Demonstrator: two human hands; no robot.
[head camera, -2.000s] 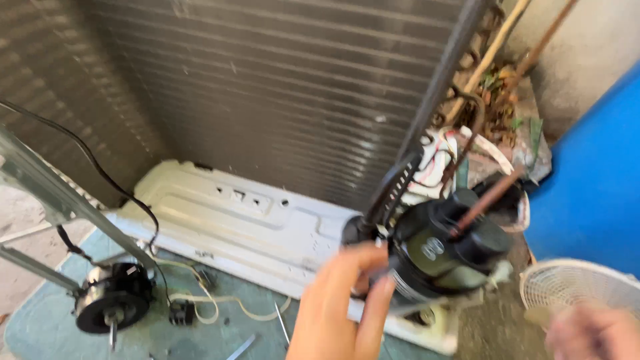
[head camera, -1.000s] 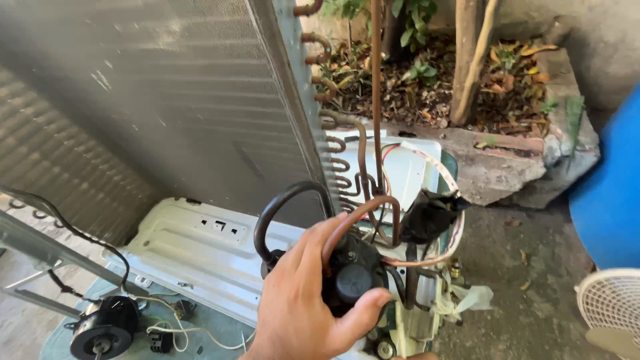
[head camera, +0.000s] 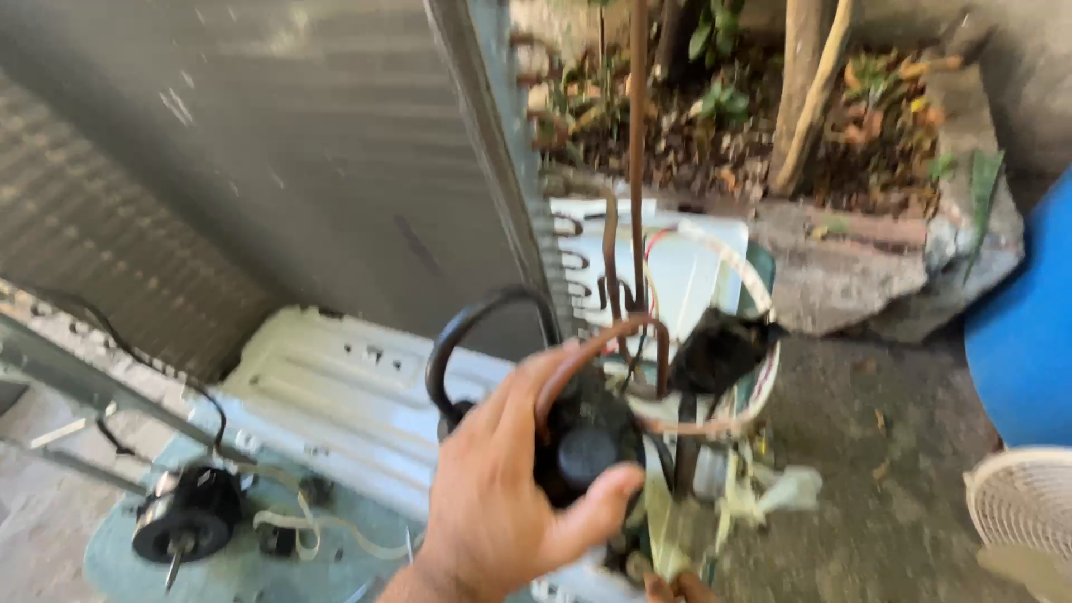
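Note:
My left hand (head camera: 511, 477) lies over the top of a black compressor (head camera: 590, 419), its fingers along the far left side and its thumb on the near right side. A bent copper pipe (head camera: 599, 339) rises beside my fingers, and a thick black tube (head camera: 444, 352) curves up behind them. Only the fingertips of my right hand (head camera: 677, 588) show, at the bottom edge, by a pale yellowish strip (head camera: 666, 523); their grip is unclear. Behind the compressor stands a large finned coil (head camera: 335, 167) with copper pipe bends on its edge. The compressor's base is largely hidden.
A white metal base pan (head camera: 360, 377) lies left of the compressor. A fan motor (head camera: 188, 515) and wires rest on a green surface at lower left. Black-wrapped wiring (head camera: 724, 352) is right of the pipes. A concrete planter edge (head camera: 854, 276), blue object (head camera: 1026, 327) and white basket-like thing (head camera: 1022, 502) stand rightward.
My left hand has moved from the compressor's near side onto its top. My right hand, at the far lower right two seconds ago, is now near the compressor's base. The view has shifted.

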